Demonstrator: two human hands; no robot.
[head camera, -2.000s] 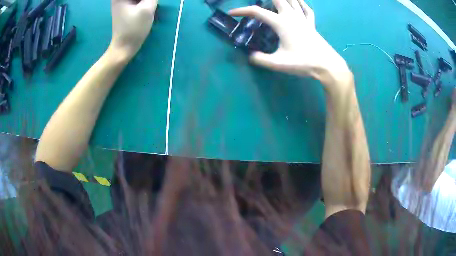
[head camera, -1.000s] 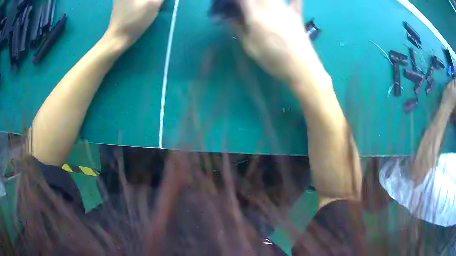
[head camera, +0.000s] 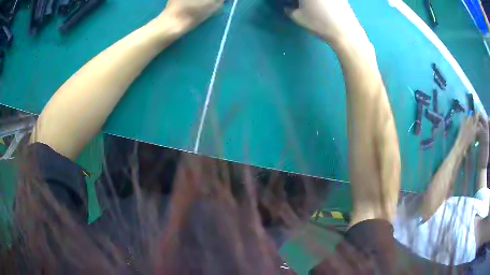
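My left hand (head camera: 196, 8) is at the top edge, left of the straight white line. Its fingers are cut off or turned away, so its grip does not show. My right hand (head camera: 319, 15) is at the top edge, right of the line, partly cut off. A dark black part (head camera: 285, 4) shows at its fingers, blurred and cut by the edge; whether it is gripped or only touched is unclear. Black slim parts (head camera: 80, 15) lie side by side at the top left of the green table (head camera: 258, 102).
Several short black parts (head camera: 432, 115) lie at the right, near the hands of a neighbouring person (head camera: 473, 134) in a white top. A curved white line (head camera: 430, 35) crosses the upper right. The table's near edge runs below my forearms. Blurred hair strands cover the lower view.
The view has turned, so the table line and edge slant more. My right hand has moved up with the dark part, partly out of view. The neighbour's hands are nearer the short parts.
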